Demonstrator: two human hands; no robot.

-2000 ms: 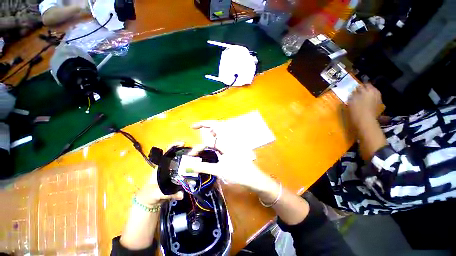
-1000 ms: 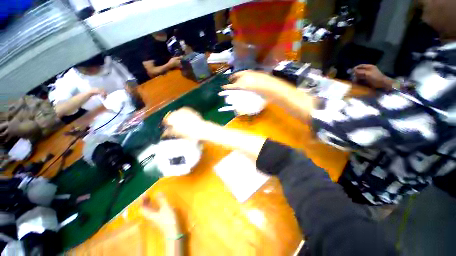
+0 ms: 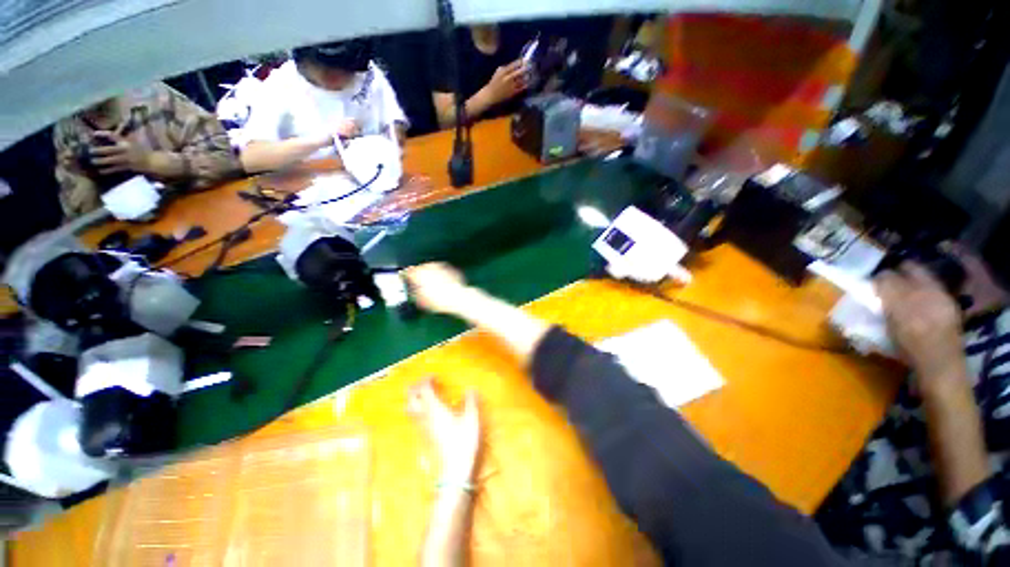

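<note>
My right hand (image 3: 435, 290) reaches forward over the green mat, beside a small white item (image 3: 390, 288). The fingers are blurred, so I cannot tell if they grip anything. An open camera unit (image 3: 329, 264), white shell with black interior and thin leads, lies on the mat just left of that hand. My left hand (image 3: 452, 430) is empty over the orange bench, fingers apart. A white camera with a dark square panel (image 3: 645, 246) stands at the mat's near edge, right of my right hand.
White paper (image 3: 665, 360) lies mid-bench. A clear ribbed tray (image 3: 238, 504) is at the lower left. White and black units (image 3: 127, 393) are heaped at left. A worker's hand (image 3: 921, 321) is at a white unit on the right. Workers sit opposite; a shelf edge (image 3: 277, 39) crosses the top.
The housing and black cover in my hands earlier are gone from my hands. The panelled camera moved from near my right hand to the right. The neighbour's arm has drawn back; my view has turned left.
</note>
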